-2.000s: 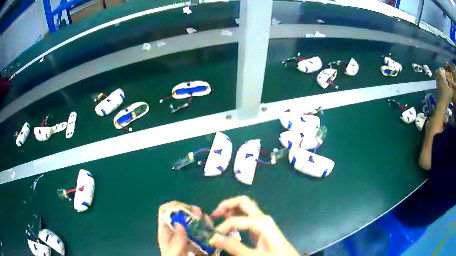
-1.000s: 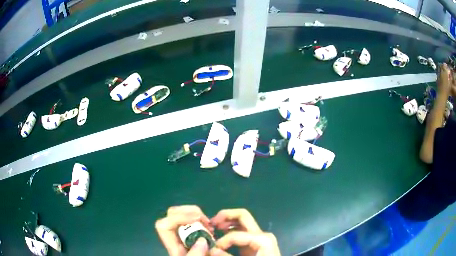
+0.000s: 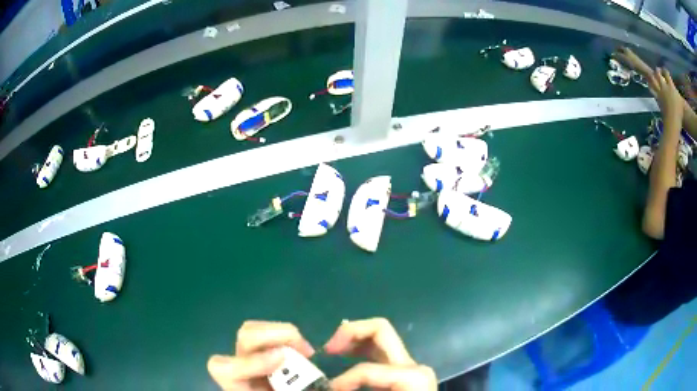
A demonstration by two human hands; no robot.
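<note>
My left hand (image 3: 256, 353) grips a white shell (image 3: 293, 372) with small dark marks at the bottom centre of the view. My right hand (image 3: 374, 357) is at the shell's right side, thumb and index finger pinching a small dark piece at its edge, perhaps a wire or board; the fingers hide most of it. The shell's lower part is cut off by the picture's edge. Just beyond lie two white half-shells, a left one (image 3: 322, 200) and a right one (image 3: 369, 213), each with blue wires to a clear-wrapped board.
A pile of white shells (image 3: 474, 214) lies against the pale metal rail (image 3: 191, 167) and upright post (image 3: 377, 72). More wired shells lie at the left (image 3: 110, 266) and beyond the rail on the belt. Another person's arm (image 3: 666, 164) reaches in at the right, above a blue stool (image 3: 592, 344).
The blue inside of the held shell, seen earlier, is turned out of sight; its marked white face now shows. The belt's shells have moved rightward. The other person's hands have moved towards the shells beyond the rail.
</note>
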